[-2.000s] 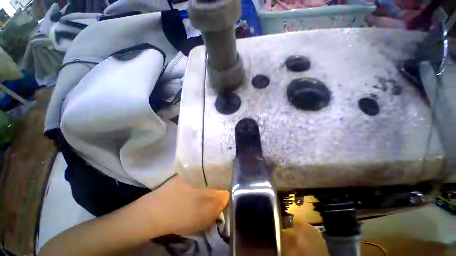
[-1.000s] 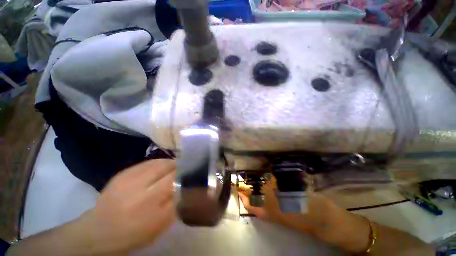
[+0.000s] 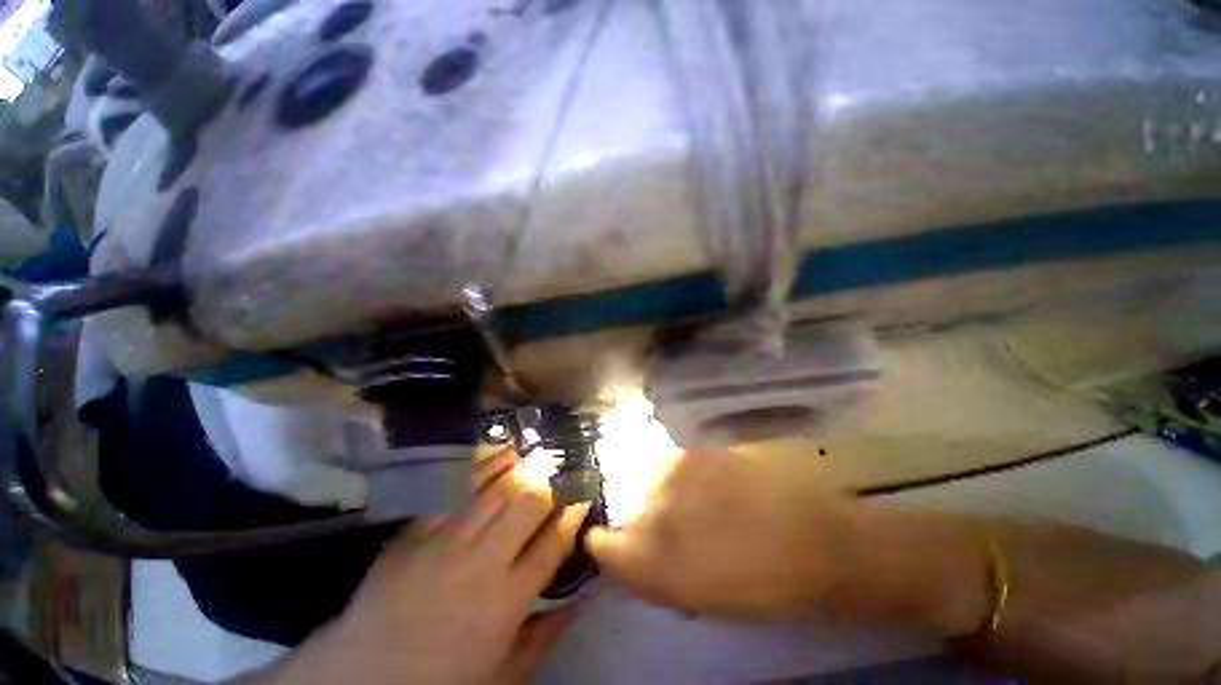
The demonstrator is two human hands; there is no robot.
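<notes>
The white sewing machine head (image 3: 442, 187) with a blue-green stripe fills the upper view. Its needle and presser foot area (image 3: 576, 462) is brightly lit. My left hand (image 3: 462, 575) lies left of it, fingers stretched to the foot; whether they grip is unclear. My right hand (image 3: 730, 529) is curled just right of the foot, fingertips at a small edge of black fabric (image 3: 573, 578). Glare and fingers hide much of that piece. More black fabric (image 3: 248, 529) and pale cloth (image 3: 288, 448) lie at the left.
A curved metal guard (image 3: 27, 402) sticks out at the left, above my left hand. A dark upright post (image 3: 141, 60) is at the upper left. A dark line runs over the white table (image 3: 937, 462) at the right. Small dark tools (image 3: 1192, 408) lie at the right edge.
The view has shifted right and closer to the machine, so the head and guard appear further left. My hands have come together at the needle area, and black fabric now shows between the fingertips.
</notes>
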